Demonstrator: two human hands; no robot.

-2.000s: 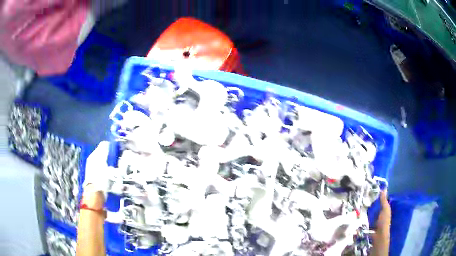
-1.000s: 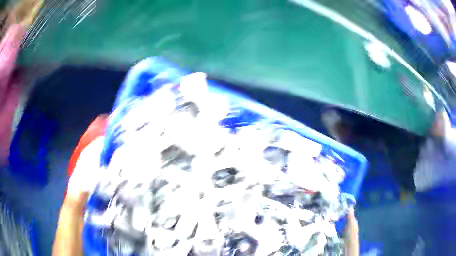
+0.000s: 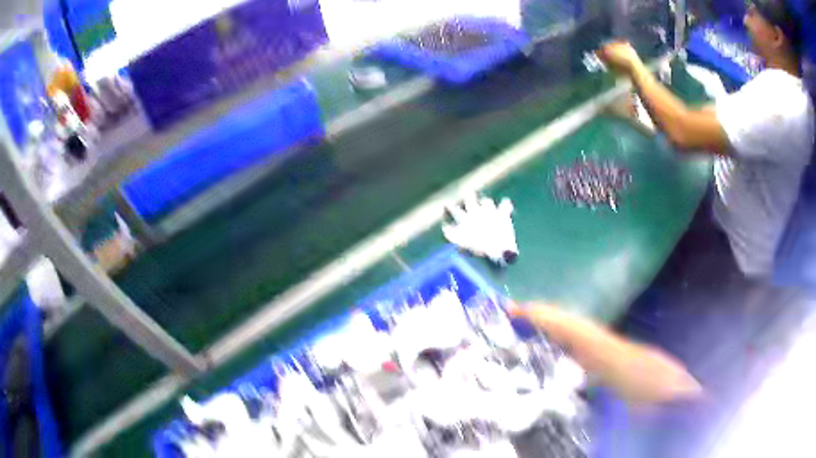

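A blue tote heaped with white bodies fills the bottom of the view, tilted and cut off by the lower edge. It overlaps the near part of the green bench. My bare right hand is at the tote's right rim, gripping it, with the forearm reaching in from the lower right. My left hand cannot be made out; a blurred white shape at the tote's left end could be its glove or a body.
A white glove and a pile of small parts lie on the bench. A pale rail and a slanted post border the dark green line. Blue trays stand beyond. A person in white works at right.
The view has swung from the floor and red stool up to the bench and line. The tote has come over the bench edge and sits lower in view, with my right hand still on it.
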